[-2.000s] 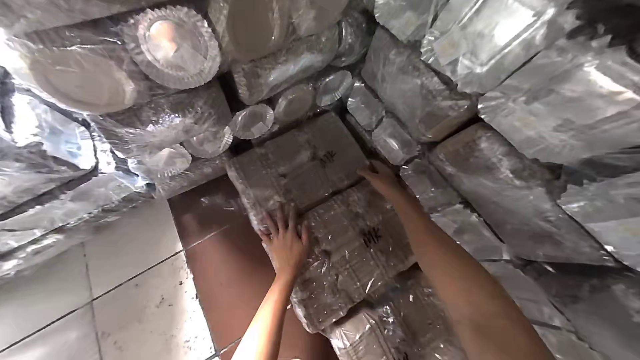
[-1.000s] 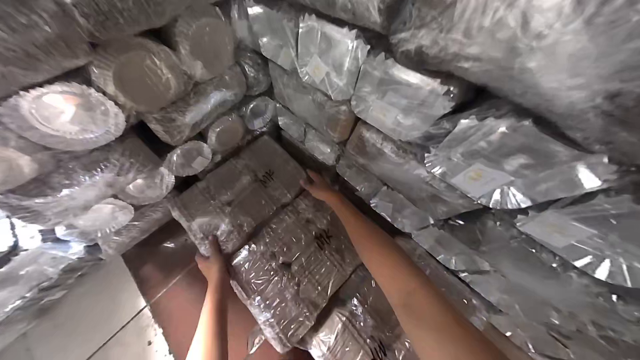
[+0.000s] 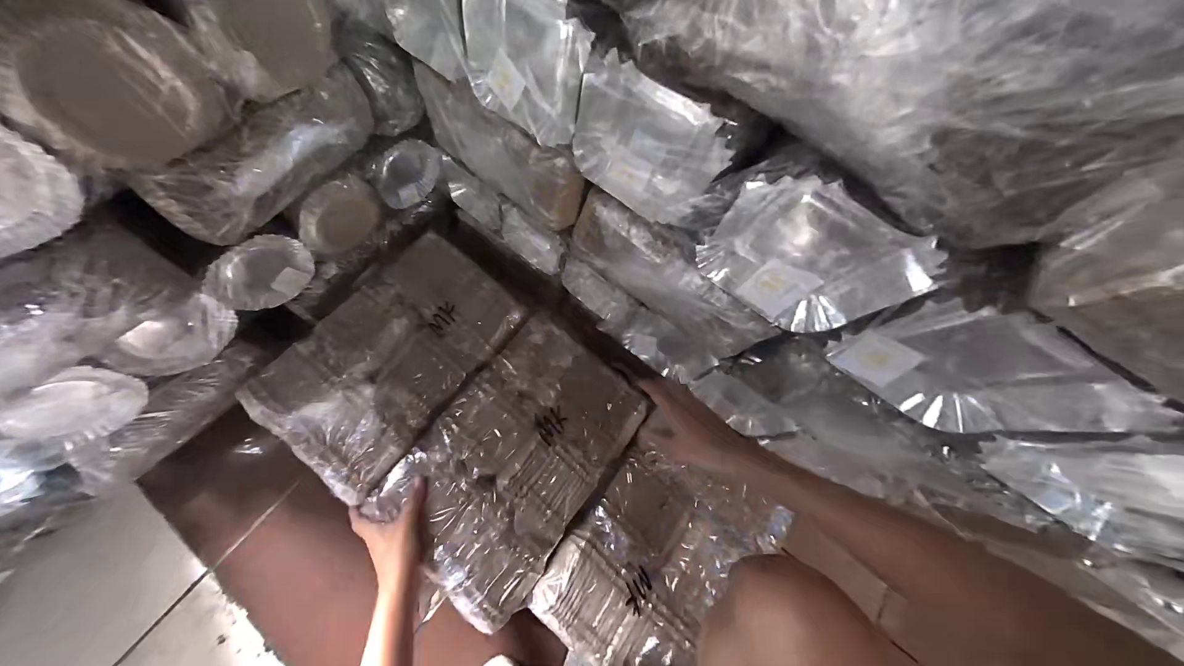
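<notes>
Three plastic-wrapped bundles lie side by side on the floor, each with dark handwritten marks. My left hand (image 3: 393, 532) touches the near left edge of the middle bundle (image 3: 518, 444), close to the corner of the far bundle (image 3: 388, 351). My right hand (image 3: 680, 421) is at the opposite end of the middle bundle, its fingertips by the corner and partly hidden. The near bundle (image 3: 638, 564) lies below, partly behind my knee. Whether either hand grips the wrap cannot be told.
Stacked clear-wrapped round packs (image 3: 259, 271) rise at the left. Along the right stands a wall of shiny plastic-wrapped packs (image 3: 823, 250). Reddish-brown floor (image 3: 287, 546) and pale tiles (image 3: 176, 573) show at the lower left.
Both hands have moved from the far bundle's near side to the ends of the middle bundle. The view has turned toward the right wall, and my knee has come into view.
</notes>
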